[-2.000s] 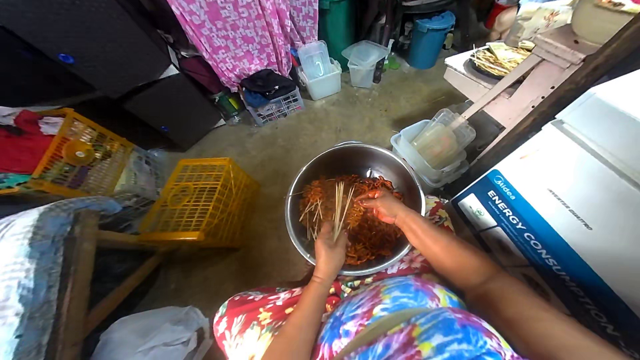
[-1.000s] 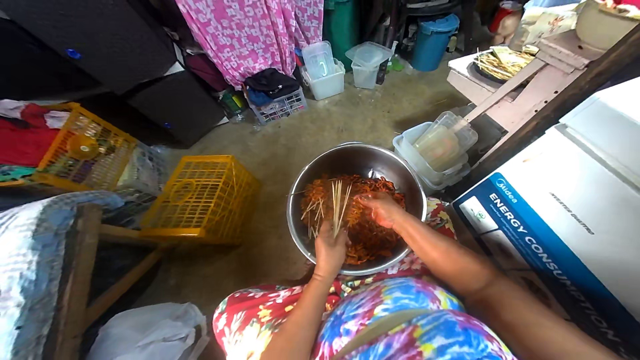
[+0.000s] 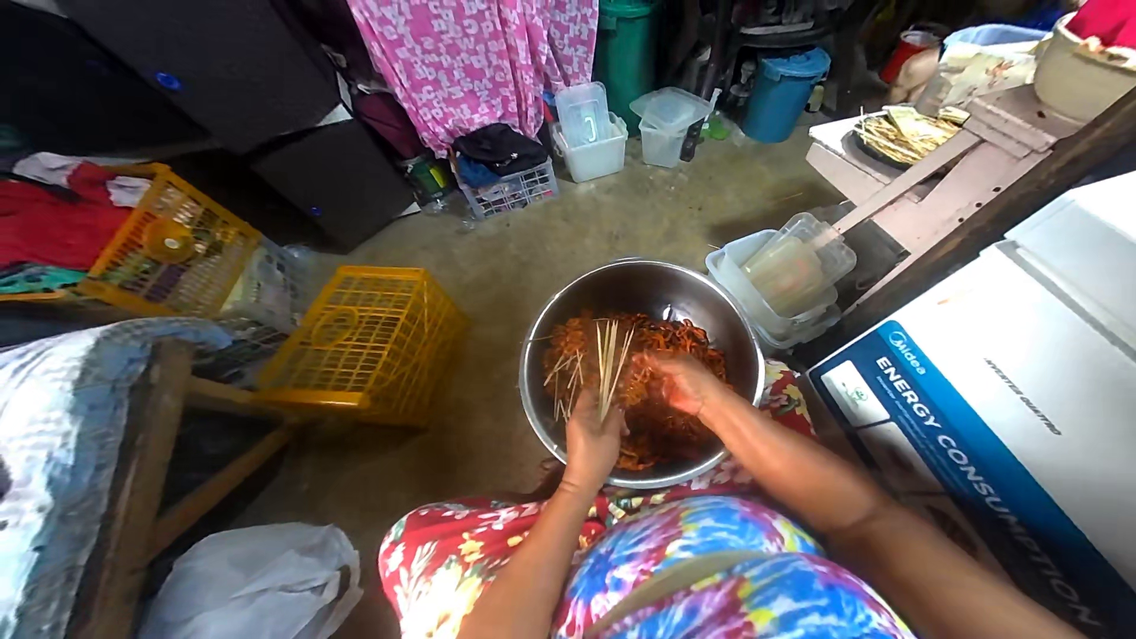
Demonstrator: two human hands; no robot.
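A large stainless steel bowl [image 3: 641,273] rests close against my lap, holding a heap of reddish-brown, strip-like food [image 3: 652,444]. My left hand [image 3: 595,437] is closed around a fan of thin bamboo skewers [image 3: 609,355] that point up and away over the food. More skewers [image 3: 565,377] lie on or stick into the food at the bowl's left side. Over the right half of the heap is my right hand [image 3: 682,382], its fingers blurred and at the food. Whether a piece is pinched in them cannot be told.
A yellow plastic crate [image 3: 364,337] stands left of the bowl, and a white plastic bag [image 3: 257,577] lies nearer. Clear plastic containers [image 3: 781,275] and a large printed carton [image 3: 976,417] are on the right. Beyond them, a pale wooden stand [image 3: 958,182] bears a plate of skewers [image 3: 905,138].
My left hand still grips the skewers in much the same place. My right hand has shifted slightly over the food and is now more blurred.
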